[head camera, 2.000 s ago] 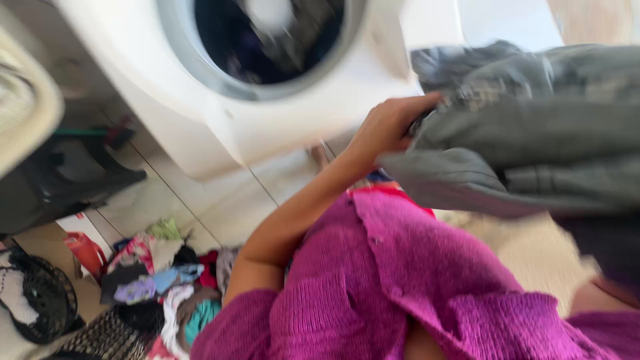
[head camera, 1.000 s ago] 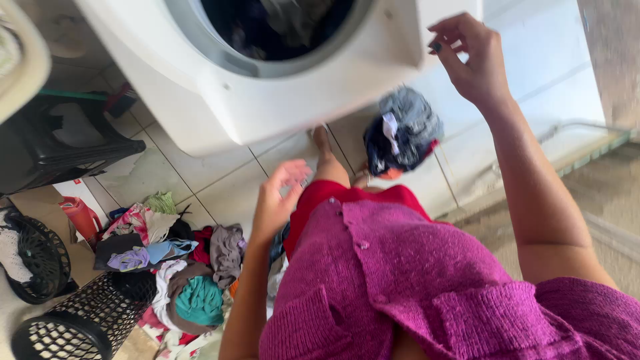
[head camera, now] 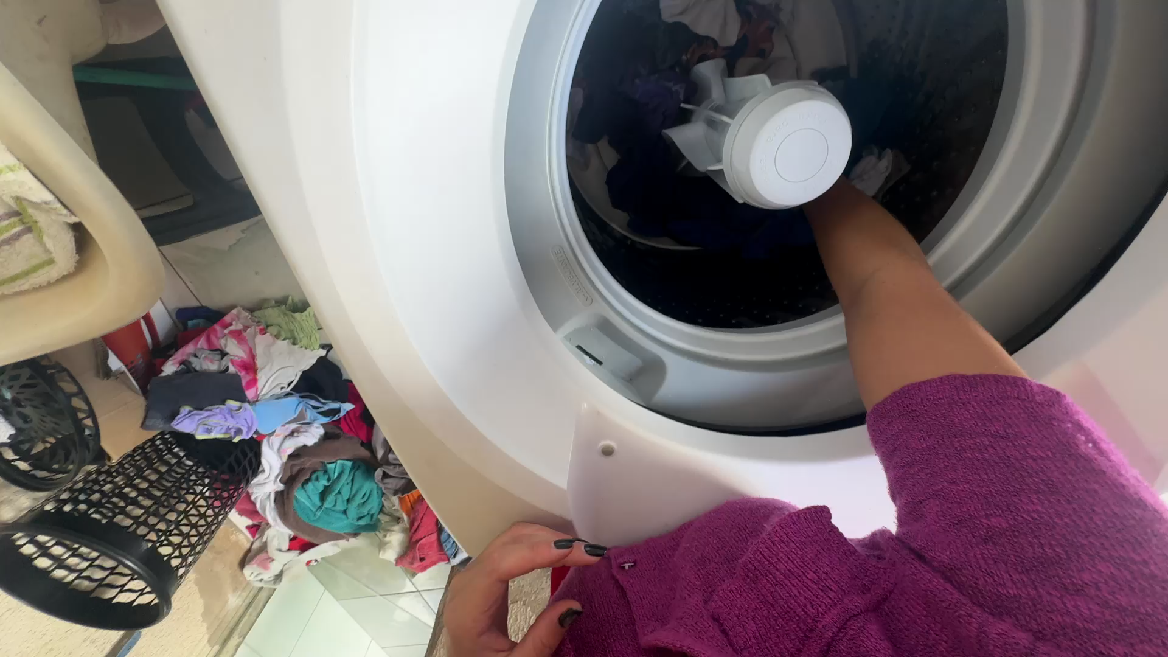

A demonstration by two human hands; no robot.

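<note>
My right forearm reaches down into the drum of a white top-loading washing machine (head camera: 438, 228), passing behind the round cap of its agitator (head camera: 792, 146). The hand itself is hidden in the dark drum, so its grip does not show. Dark and light clothes (head camera: 639, 173) lie inside, around the agitator. My left hand (head camera: 538, 584), with dark-painted nails, is at the lower edge of the machine, its thumb and fingers apart at the hem of my purple knitted top (head camera: 730, 575). Whether it pinches the fabric is unclear.
A pile of mixed clothes (head camera: 338, 493) lies on the tiled floor at left. Beside it are a toppled black mesh basket (head camera: 137, 520) and another black openwork basket (head camera: 46, 424). A cream basin (head camera: 128, 265) with a striped towel (head camera: 32, 228) juts in at upper left.
The grey garment held two seconds ago was out of my hand one second ago, with a bundle of clothes on the floor then. My right arm has since gone into the drum; the view is closer to it.
</note>
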